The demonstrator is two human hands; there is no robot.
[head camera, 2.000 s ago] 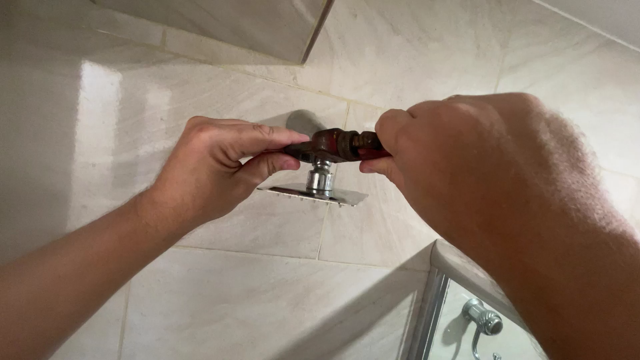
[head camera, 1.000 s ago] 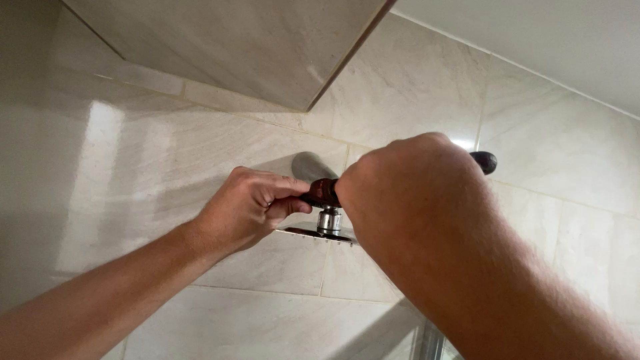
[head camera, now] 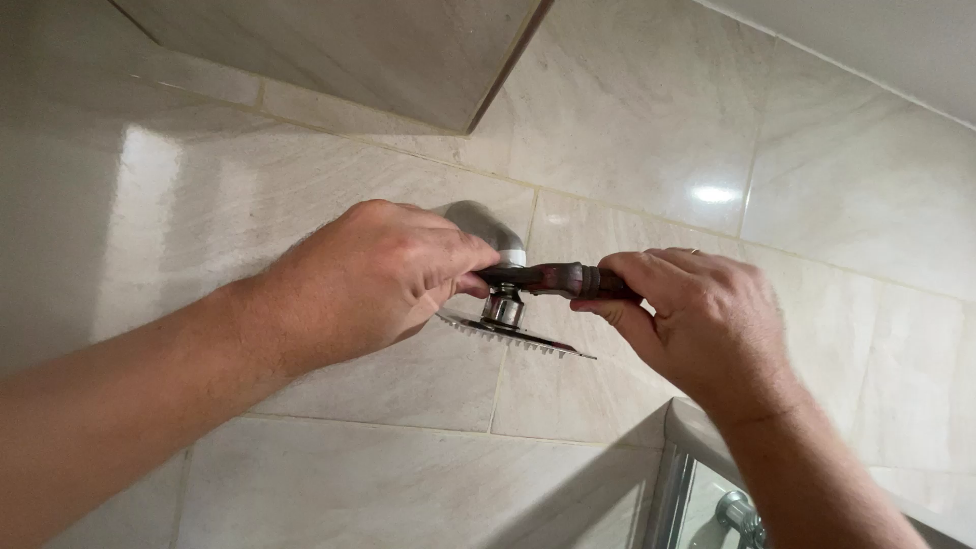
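Observation:
A dark wrench or pliers-type tool (head camera: 560, 280) lies across the metal neck of a flat shower head (head camera: 526, 335) with small nozzles underneath. My left hand (head camera: 389, 278) pinches the tool's jaw end between thumb and fingers, hiding its tip. My right hand (head camera: 686, 313) is closed around the handle, which it largely covers. Below the jaws shows a chrome connector (head camera: 503, 306); above them a white ring (head camera: 512, 258) meets the grey shower arm (head camera: 480, 221), partly behind my left hand. Exactly how the jaws sit on the neck cannot be seen.
Marble-look wall tiles (head camera: 366, 381) stand behind the shower head. A tiled box edge (head camera: 503, 69) juts out above. At lower right are a shower enclosure frame (head camera: 675, 473) and a chrome fitting (head camera: 736, 511) beyond my right forearm. The ceiling (head camera: 884, 38) shows at top right.
My right hand has moved away from the shower neck toward the right, showing more of the tool. My left hand stays at the jaw end.

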